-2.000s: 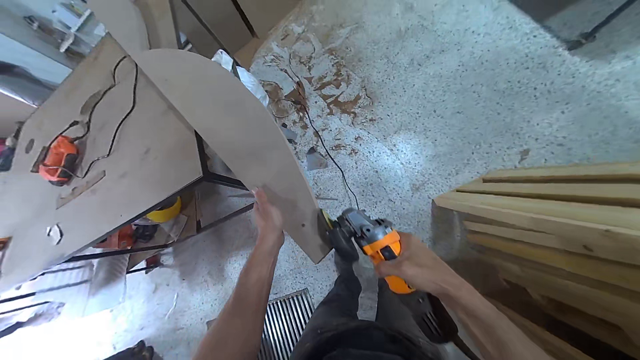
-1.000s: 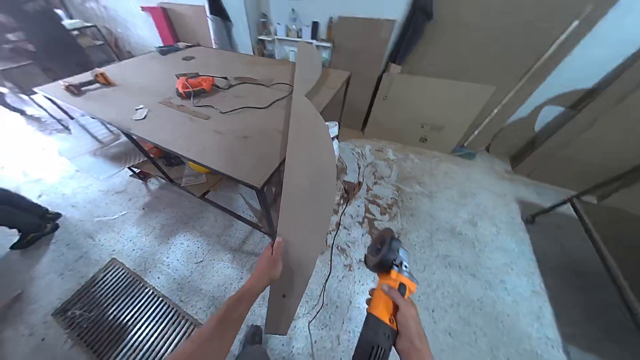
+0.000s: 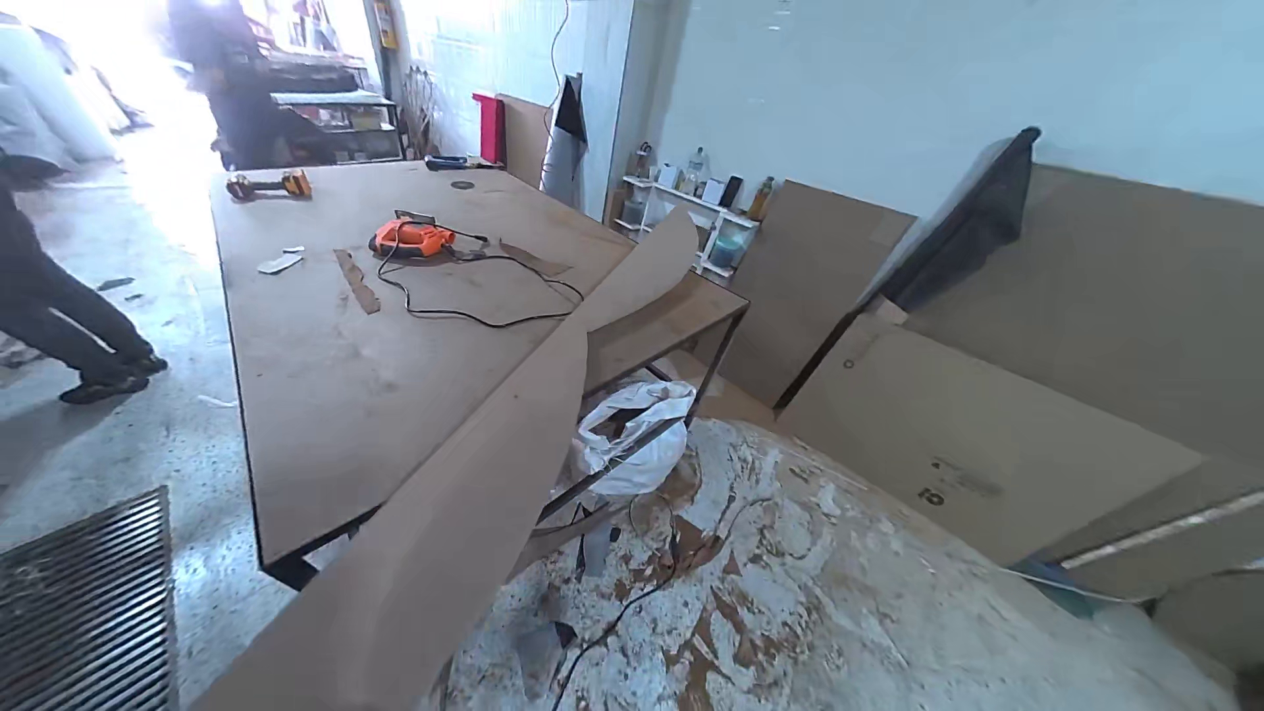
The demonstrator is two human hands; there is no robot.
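A long brown board with curved edges, likely MDF or similar, slants from the bottom left up across the near right corner of the worktable. Neither of my hands shows in this frame, and the orange angle grinder is out of sight too. On the tabletop lies an orange corded power tool, its black cord looping toward the board. Beside it are a thin brown offcut strip and a small white piece.
A yellow cordless drill lies at the table's far left. Under the table's right end sits a white plastic bag. Scraps, dust and a black cable cover the floor. Large sheets lean on the wall. A floor grate and two people stand left.
The view has swung up toward the table and wall. My left hand on the board and my right hand with the orange grinder, both visible before, have left the view.
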